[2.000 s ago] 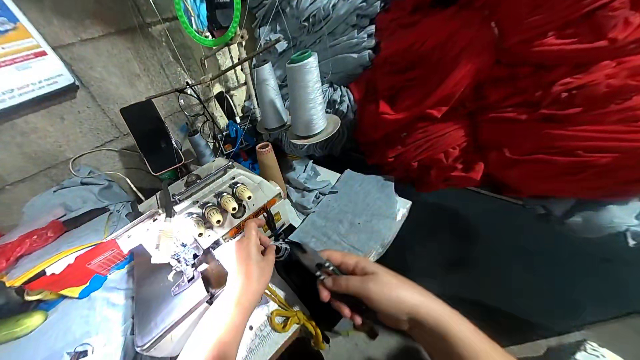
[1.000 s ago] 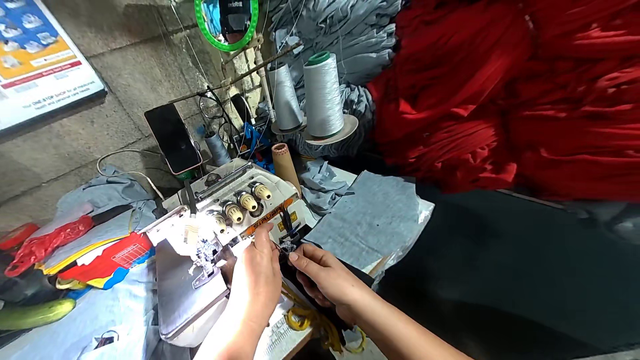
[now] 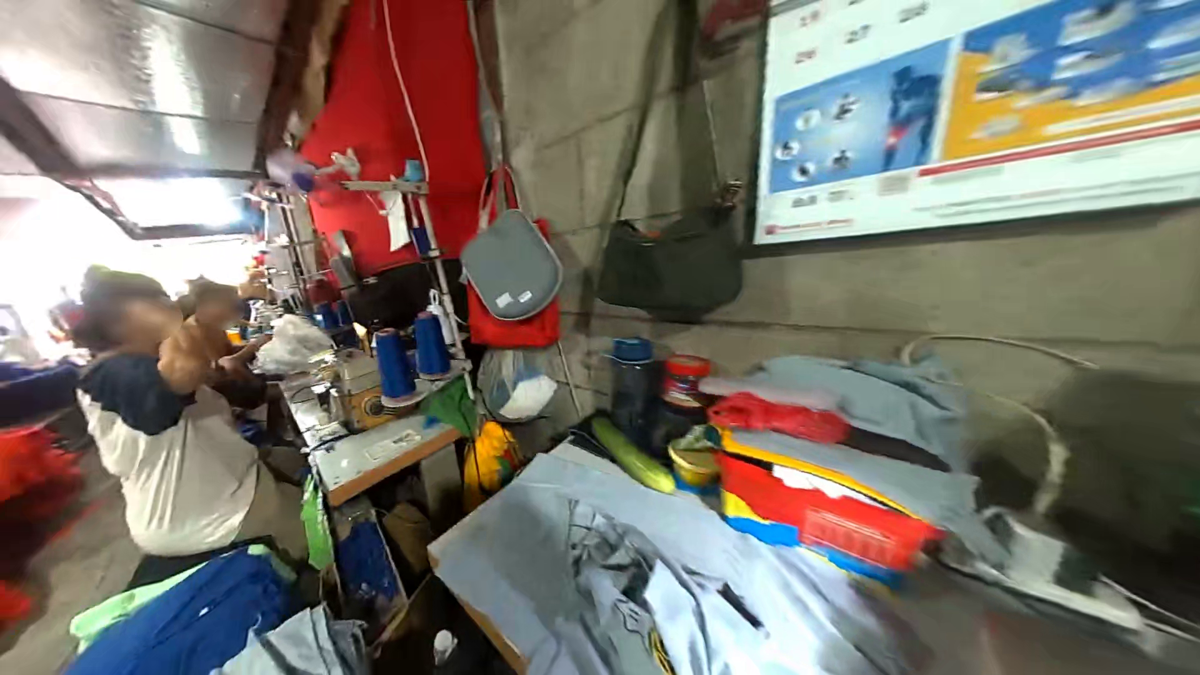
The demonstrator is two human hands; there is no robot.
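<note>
Neither my left hand nor my right hand shows in the view of now. Nearest below me, a crumpled pile of grey fabric (image 3: 647,581) lies on a cloth-covered table (image 3: 506,525). Behind it a green cucumber (image 3: 633,455) rests beside a dark bottle (image 3: 634,389) and a red-lidded jar (image 3: 686,380). A red, yellow and blue plastic package (image 3: 825,511) sits to their right, with folded grey cloth (image 3: 844,394) and a red plastic bag (image 3: 778,417) behind. The overlock machine is out of view.
At the left, two people (image 3: 178,450) sit at a row of sewing machines. A nearer machine table (image 3: 384,455) holds blue thread cones (image 3: 395,364). Bags (image 3: 512,265) hang on the block wall. Blue cloth (image 3: 197,609) is heaped low at the left; a power strip (image 3: 1059,572) lies at the right.
The view has swung far left, away from the overlock machine. Both hands, seen working close together beside that machine a second ago, are out of view.
</note>
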